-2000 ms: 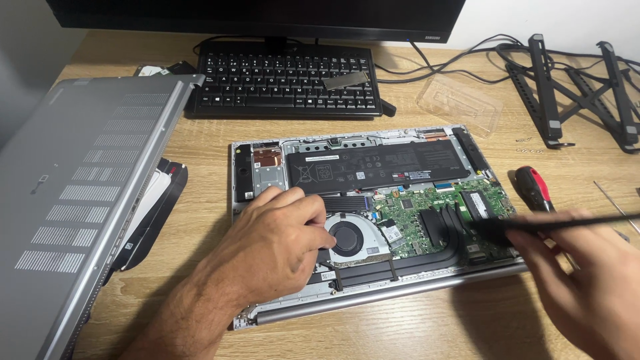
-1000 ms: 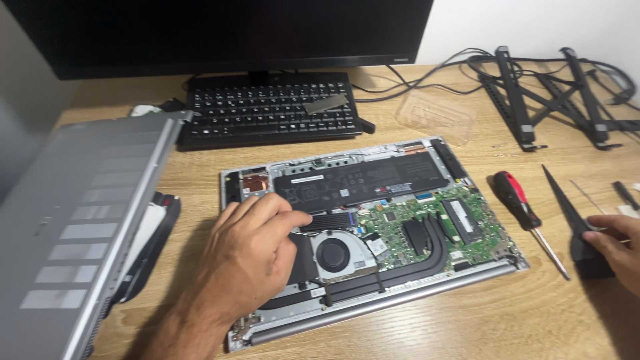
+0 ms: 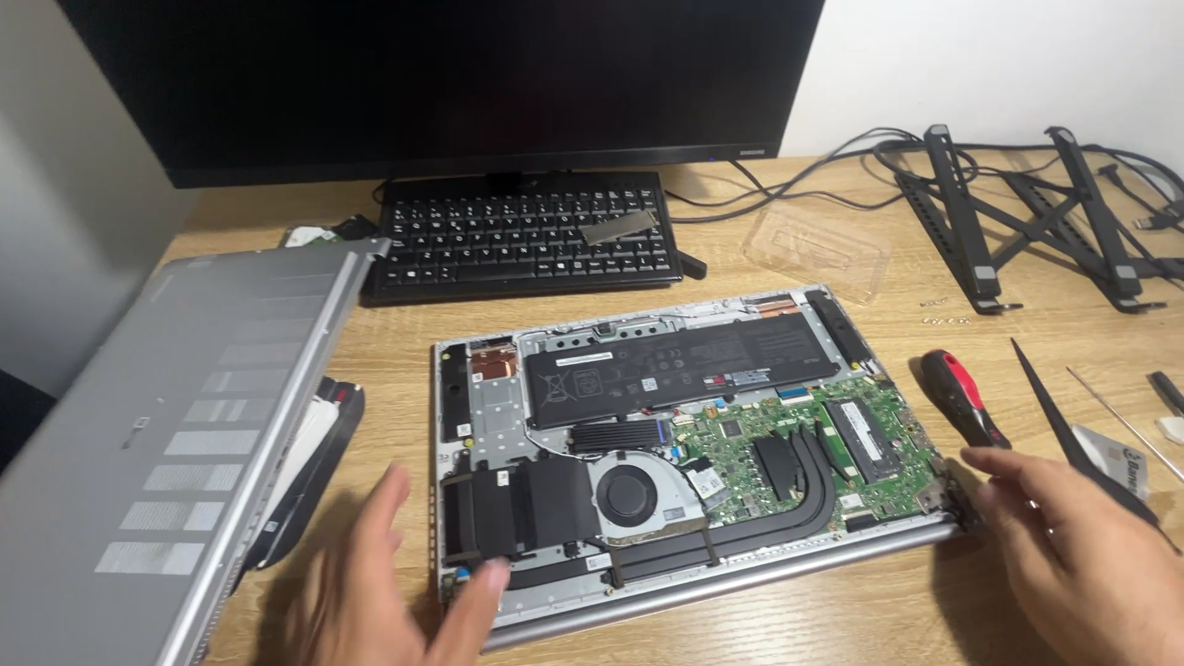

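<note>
An opened laptop base [image 3: 555, 592] lies on the wooden desk, its insides showing: a black battery [image 3: 684, 365], a cooling fan [image 3: 627, 494], a green circuit board [image 3: 735, 444], a memory module [image 3: 862, 439] and dark heat pipes [image 3: 740, 546]. My left hand [image 3: 388, 592], fingers spread and holding nothing, is at the laptop's front left corner, its thumb over the edge. My right hand [image 3: 1064, 546] is at the front right corner, fingers apart and nothing seen in them; whether it touches the corner I cannot tell. The grey laptop bottom cover [image 3: 176, 435] stands tilted at the left.
A black keyboard [image 3: 527, 236] bearing a metal strip [image 3: 620, 228] sits below a monitor [image 3: 462, 83]. To the right are a red and black screwdriver [image 3: 962, 398], a black pointed tool [image 3: 1064, 416], small screws [image 3: 945, 321], a clear plastic tray [image 3: 819, 252] and a folding stand [image 3: 1008, 217].
The black pointed tool was in my right hand over the board; it now lies on the desk. My right hand has moved left to the laptop's corner, and my left hand has come away from the fan area.
</note>
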